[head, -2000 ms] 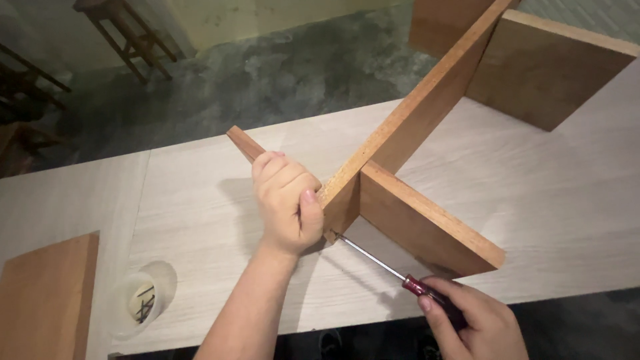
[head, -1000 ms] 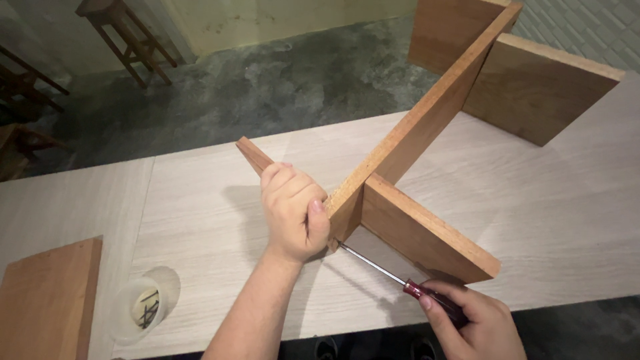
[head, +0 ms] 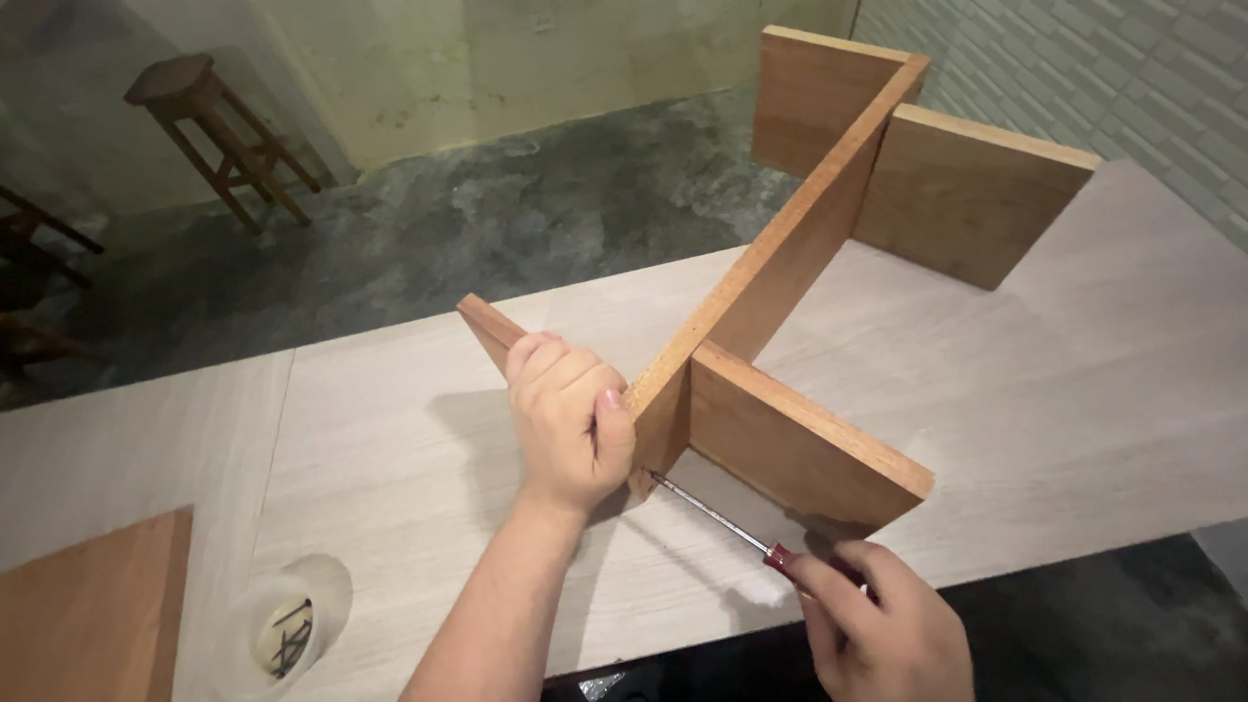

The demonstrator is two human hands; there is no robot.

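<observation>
A wooden frame of joined boards stands on the table, its long board [head: 780, 234] running from near centre to the upper right. My left hand [head: 570, 419] is wrapped around the near end of it, where a short board [head: 487, 327] sticks out to the left. In my right hand [head: 877, 614] is a screwdriver [head: 717, 512] with a dark red handle. Its tip touches the low part of the long board's near end; whether a screw sits there is too small to tell. Another short board [head: 809, 444] joins the long board just above the screwdriver.
A translucent cup [head: 239, 634] holding several dark screws stands at the lower left of the pale table [head: 390, 487]. Beside it lies a wooden panel [head: 88, 614]. Two more boards of the frame extend at the upper right. A wooden stool [head: 210, 117] stands on the floor beyond.
</observation>
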